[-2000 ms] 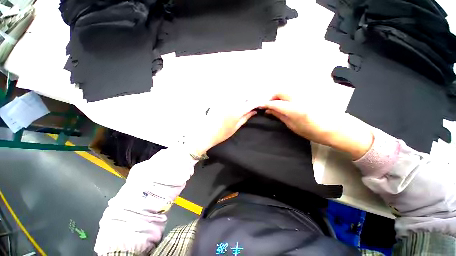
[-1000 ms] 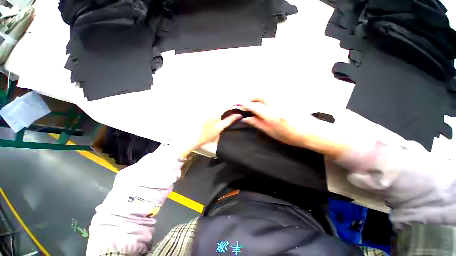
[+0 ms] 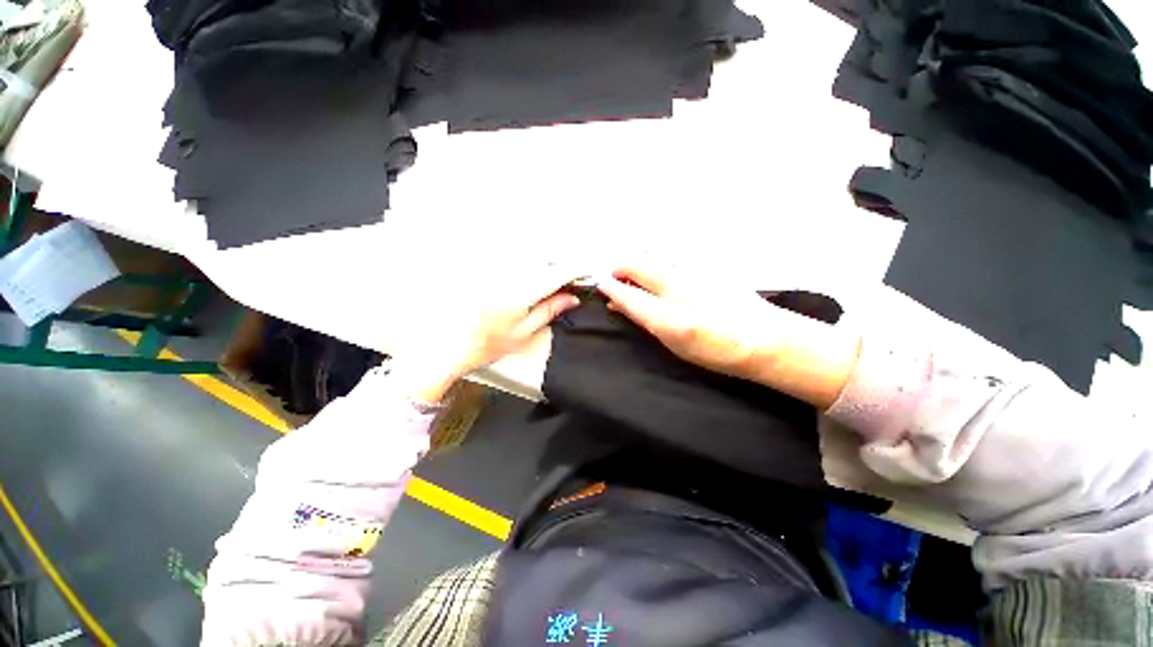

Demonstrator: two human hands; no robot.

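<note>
A black fabric panel [image 3: 670,392] lies over the table's front edge and hangs toward the black apron, where its outline is hard to tell. My left hand [image 3: 512,339] pinches the panel's upper left corner between its fingertips. My right hand [image 3: 689,326] holds the same top edge just beside it, the two sets of fingertips nearly touching. A dark end of the panel shows on the table behind my right wrist. The exact fold at the fingertips is too small to tell.
On the white table [image 3: 531,202] black panels are piled at the left [image 3: 285,164], middle [image 3: 556,76] and right [image 3: 1012,228]. A green metal frame [image 3: 114,360] with white paper [image 3: 57,269] stands left. A box of dark pieces [image 3: 297,367] and a blue object [image 3: 872,556] are below the table.
Both hands have moved left along the panel's top edge. The panel has shifted, and a dark end now shows behind my right wrist. The piles have stayed in place.
</note>
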